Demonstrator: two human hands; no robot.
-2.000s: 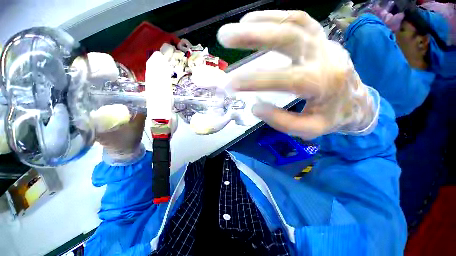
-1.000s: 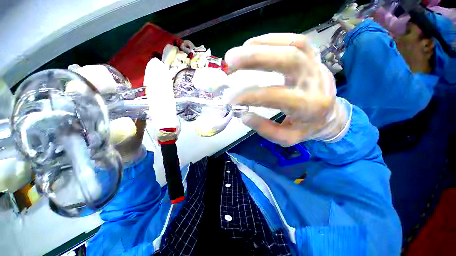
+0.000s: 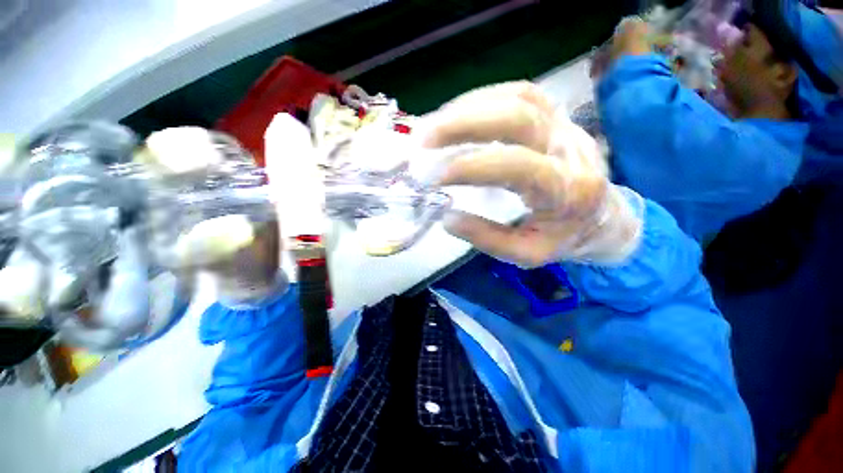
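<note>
A clear plastic body (image 3: 83,212) with rounded bulbs spans the left and middle of the view, blurred at its left end. White rounded parts show beside its neck. A white piece with a black, red-ended grip (image 3: 296,175) crosses in front of the neck, grip pointing down. My left hand (image 3: 248,263), gloved, is mostly hidden behind the clear body and grips it near the neck. My right hand (image 3: 536,175), in a translucent glove, has its fingers and thumb closed around the body's right end; the exact contact is blurred.
A red tray (image 3: 263,97) with cream-white parts (image 3: 347,120) is behind the body, beside the dark green belt (image 3: 421,78). A small open box (image 3: 69,362) is at lower left. A blue object (image 3: 545,288) lies below my right wrist. Another person's blue sleeve (image 3: 679,152) is at right.
My right hand has moved down and closed in on the body's right end from an open pose. The large left bulb has swung about and is now higher than a second ago.
</note>
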